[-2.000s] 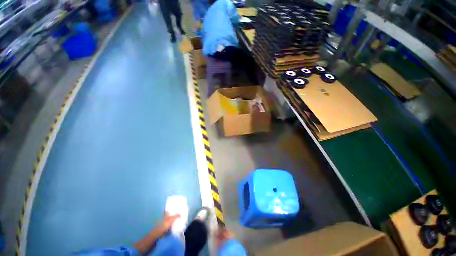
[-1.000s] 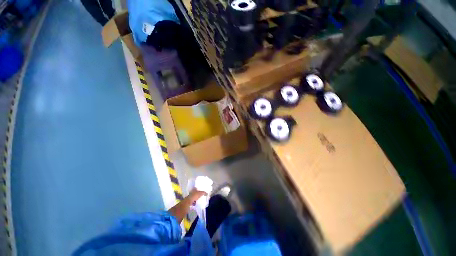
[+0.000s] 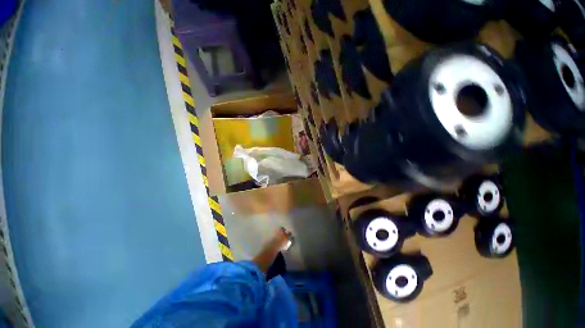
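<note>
White crumpled film [image 3: 276,165] lies in the open carton [image 3: 272,197] on the floor, over yellowish material. My left hand [image 3: 277,243] is below the carton, small and blurred at the end of my blue sleeve. A small pale patch shows beside its fingers; whether the hand holds it or it is my shoe cannot be told. The film is apart from the hand. My right hand is not in view.
Round black housings with white rings [image 3: 401,280] lie on a cardboard sheet [image 3: 458,291] at right. A tall stack of housings [image 3: 471,102] looms above them. A purple stool [image 3: 211,48] stands beyond the carton; a blue stool [image 3: 311,298] is below.
The white film has left my left hand and now lies in the carton. The view has moved closer to the stack at right. My right hand, low in the oldest frame, is out of view.
</note>
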